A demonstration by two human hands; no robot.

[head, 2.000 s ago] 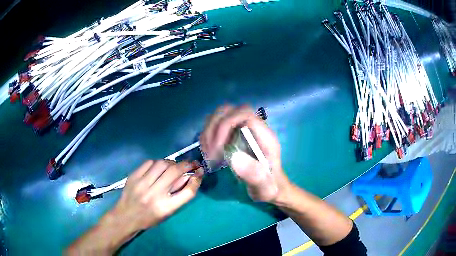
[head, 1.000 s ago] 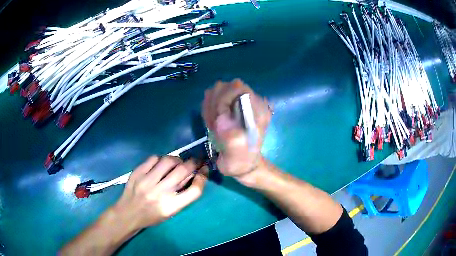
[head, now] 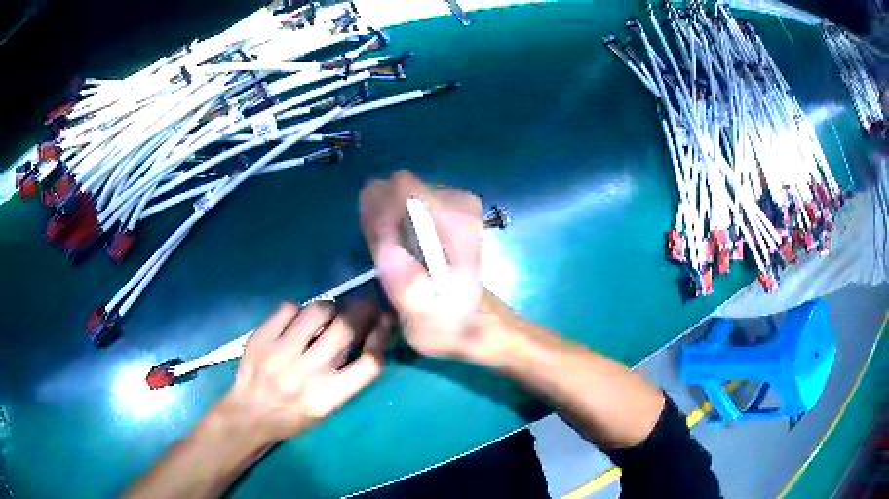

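My left hand (head: 307, 365) is closed around a white-sleeved wire harness (head: 216, 355) low over the green surface. Its red connector housing (head: 161, 375) lies at the lower left. My right hand (head: 429, 268), a little blurred, is closed in a fist on a flat metal tool whose pale edge (head: 427, 234) shows on top. The fist is just right of my left fingers. A white cable runs between the two hands. A small dark connector (head: 497, 216) shows just right of my right fist. What lies under the hands is hidden.
The left harness pile (head: 185, 127) fans across the upper left, with one doubled cable (head: 171, 249) reaching down towards my left hand. The right harness pile (head: 746, 156) lies at the upper right. A blue plastic stool (head: 760, 361) stands beyond the table edge at the right.
The whole view has shifted slightly. The small dark connector right of my right fist, hidden one second ago, shows again. My right fist stays closed on the tool; my left hand has barely moved.
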